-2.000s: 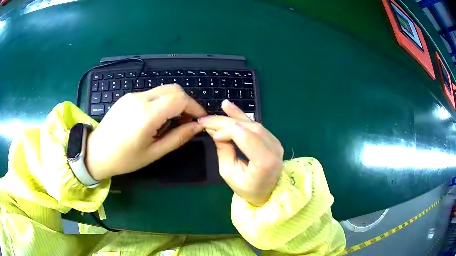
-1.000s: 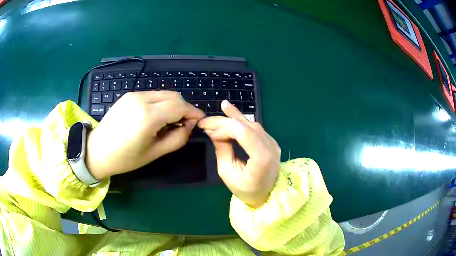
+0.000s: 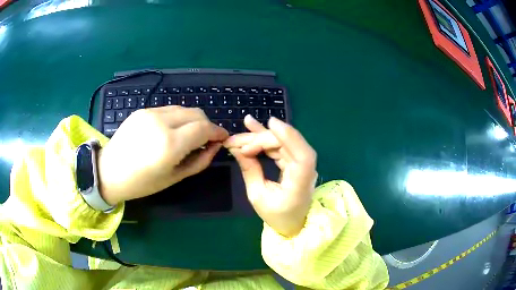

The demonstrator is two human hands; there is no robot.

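The black detachable keyboard lies flat on the green bench in front of me, its connector strip along the far edge. My left hand is over its left and middle keys, thumb and index finger pinched together. My right hand is over its right part, fingertips meeting the left fingertips above the lower keys. Whether anything small is between the fingertips cannot be seen. A thin black cord runs over the keyboard's upper left corner and down its left side.
The glossy green bench curves around the keyboard. A tablet lies on a red pad at the far right, with another red pad beyond it. Yellow floor tape and grey floor show at the lower right.
The keyboard and bench sit slightly lower in the view. My right hand's fingers have spread a little and lifted; the fingertips of both hands still meet at the same place.
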